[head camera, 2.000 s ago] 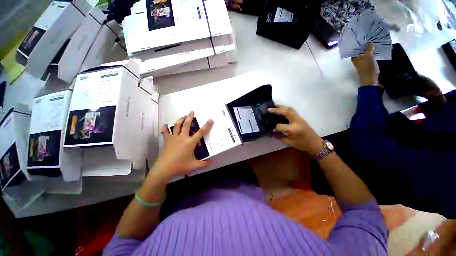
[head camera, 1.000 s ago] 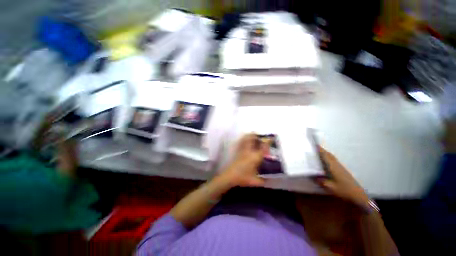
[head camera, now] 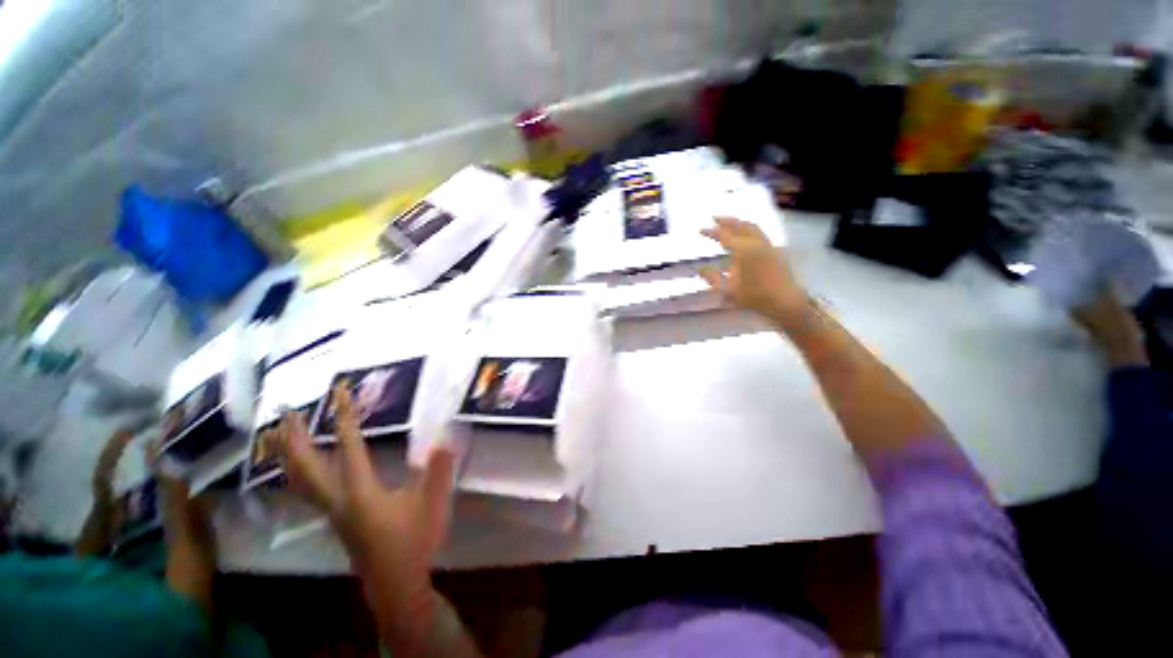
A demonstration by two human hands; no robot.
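Observation:
White printed retail cartons with dark picture panels lean in a row at the left front; the rightmost carton (head camera: pixel 517 392) has its lower flap hanging. My left hand (head camera: pixel 376 508) is in front of the row, fingers spread, with nothing seen in it; whether it touches a carton is unclear. A stack of flat cartons (head camera: pixel 656 264) lies at the back centre. My right hand (head camera: pixel 759 273) is at the stack's right side, fingers apart and not closed on anything. The view is slightly blurred.
Another person's hands (head camera: pixel 188 521), with green clothing, are at the left end of the row. At right, a neighbour's hand (head camera: pixel 1109 321) holds fanned white sheets (head camera: pixel 1093 261). Black trays (head camera: pixel 911 231), a dark heap (head camera: pixel 810 129) and a blue bag (head camera: pixel 193 244) lie behind.
The carton and black tray are no longer between my hands. My left hand has moved left to the carton row, which now shows another carton. My right hand has moved back to the flat stack.

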